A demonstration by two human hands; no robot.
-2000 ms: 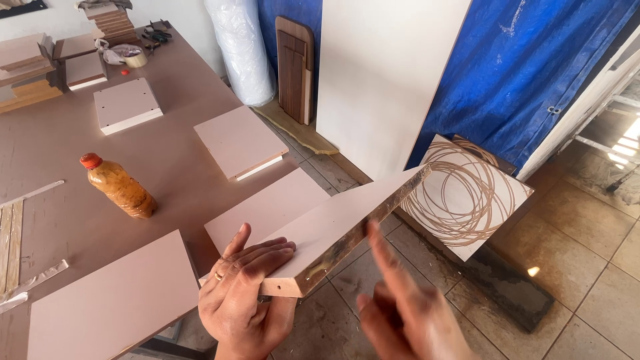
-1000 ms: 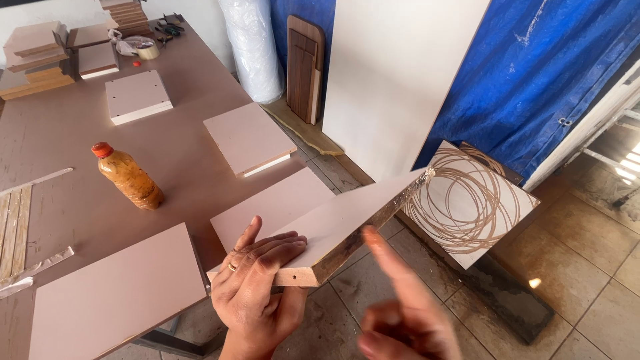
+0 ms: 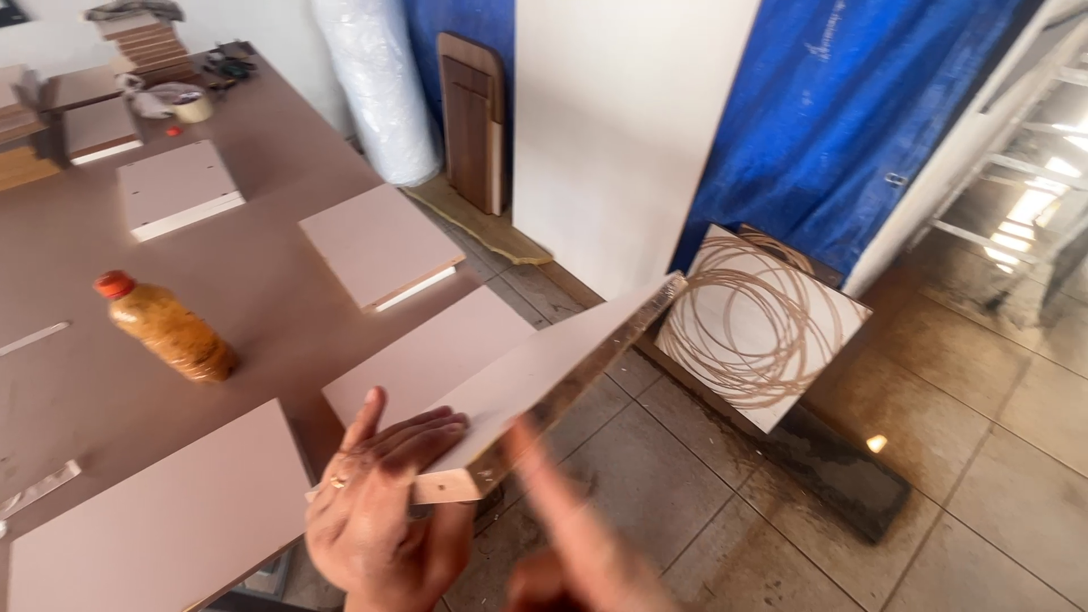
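My left hand point(image 3: 387, 501), with a ring on one finger, grips the near end of a pale laminated board point(image 3: 527, 374) held out past the table edge. The board's narrow edge, facing right, looks dark and shiny, and a small hole shows in its near end. My right hand point(image 3: 578, 527) is blurred, its index finger extended at that dark edge; whether the fingertip touches cannot be told. The other right fingers are curled and hold nothing visible. Another pale panel point(image 3: 450, 348) lies behind my left hand, and a larger panel point(image 3: 161, 510) lies to its left.
On the brown table point(image 3: 280, 178) stand a bottle of orange-brown liquid point(image 3: 166, 327), more panels point(image 3: 382, 246) and a tape roll point(image 3: 192, 105). Beyond are a bubble-wrap roll point(image 3: 378, 93) and a tall white board point(image 3: 625, 144). Coiled edging strip point(image 3: 748, 323) is at right, near a ladder point(image 3: 1003, 161).
My right index finger has moved a little along the board's dark edge toward its near end. My left hand keeps its grip on the board.
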